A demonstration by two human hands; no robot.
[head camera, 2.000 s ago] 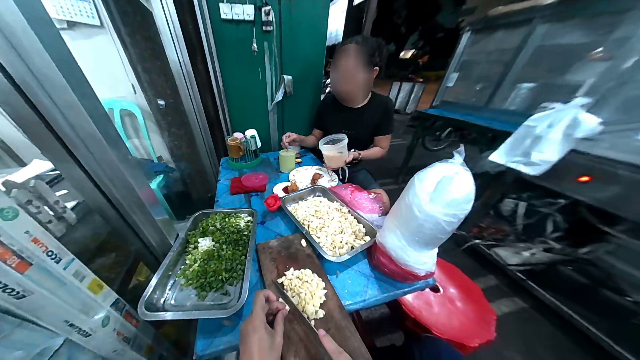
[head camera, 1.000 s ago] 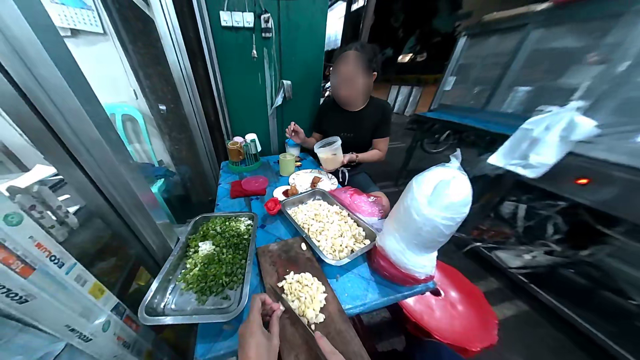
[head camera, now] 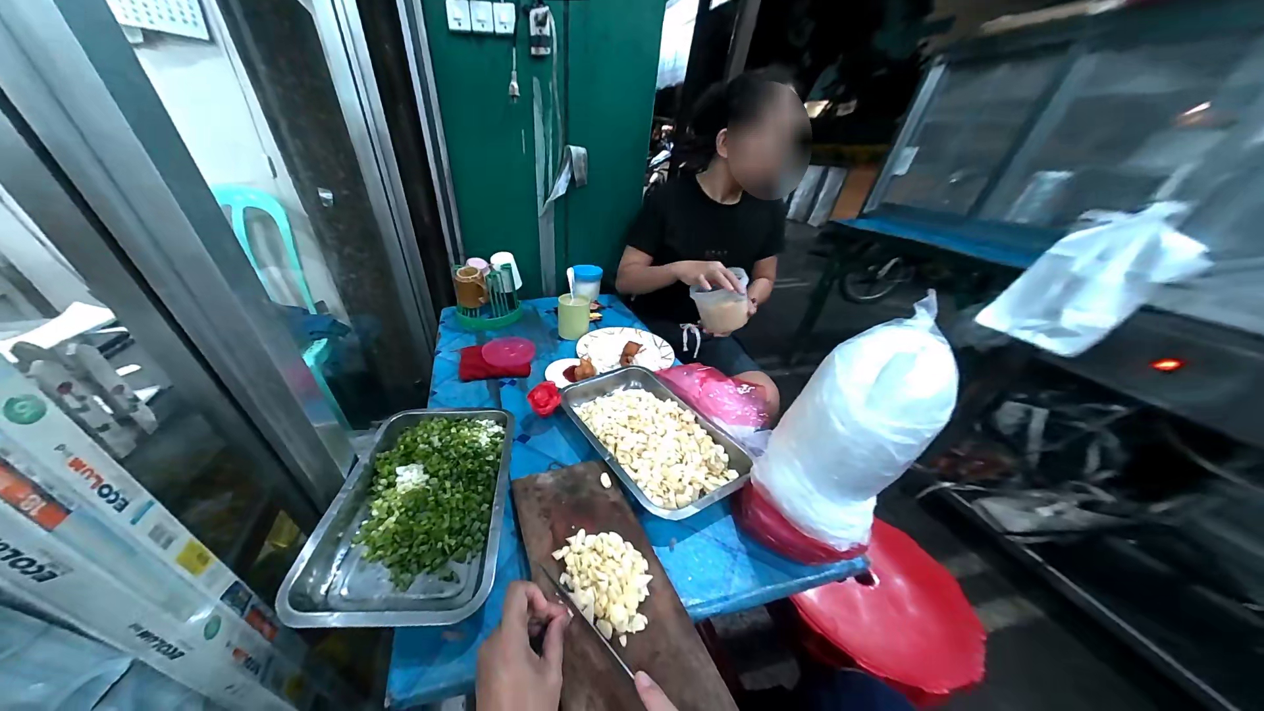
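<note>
My left hand [head camera: 523,642] is at the lower left of the wooden cutting board [head camera: 583,504], fingers curled beside the knife tip; whether it pinches something small cannot be made out. At the bottom edge my right hand [head camera: 654,693] shows only a fingertip or thumb against the knife [head camera: 597,627], its grip mostly out of frame. The blade lies slantwise along the left side of a pile of pale cut pieces, perhaps garlic [head camera: 604,578]. Chopped green onions [head camera: 434,494] fill part of a metal tray [head camera: 296,583] to the left. Another metal tray [head camera: 736,482] holds more pale pieces.
Across the blue-covered table [head camera: 711,583] sits a person [head camera: 706,227] holding a plastic container [head camera: 721,308]. Plates [head camera: 642,348], a green cup [head camera: 572,316] and a cup rack [head camera: 489,318] stand at the back. On the right are a filled white plastic bag [head camera: 854,425] and a red stool [head camera: 899,617].
The person across the table has turned their head to the right and moved a hand from the cups to the container. A blue-lidded cup now stands behind the green cup.
</note>
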